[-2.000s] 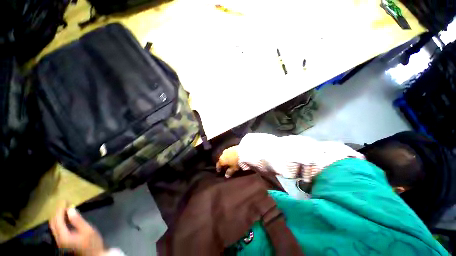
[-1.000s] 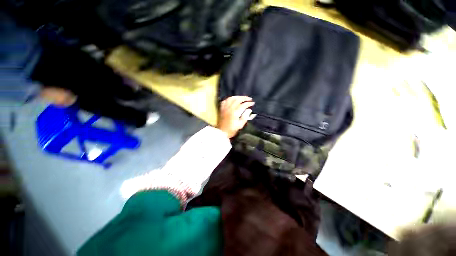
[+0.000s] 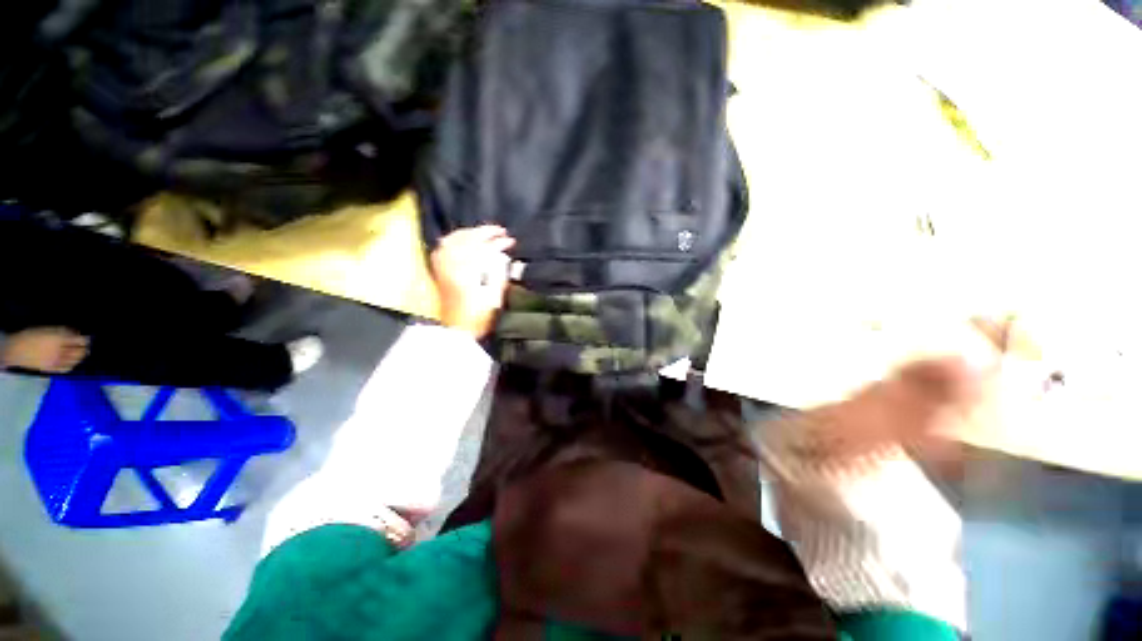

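Note:
A backpack [image 3: 601, 138] with a plain black face and a camouflage lower side lies on the table in front of me. It has a small light logo at its lower right. My left hand [image 3: 472, 278] is at its lower left edge, fingers curled over the black fabric beside a small pale tag; my thumb is hidden. My right hand [image 3: 920, 394] is blurred, reaching over the table's front edge right of the backpack. Its fingers are unclear, and whether it holds anything cannot be told.
Dark camouflage bags [image 3: 263, 100] pile on the table at the back left. A thin yellow item [image 3: 958, 119] and a small dark object [image 3: 1054, 378] lie on the glaring table [image 3: 827, 238]. At left are a blue stool [image 3: 138, 445] and a person's dark-clothed legs [image 3: 138, 294].
The view has turned left, bringing the backpack to the middle. My left hand has come onto the backpack's edge. My right hand has left my apron and reached out over the table.

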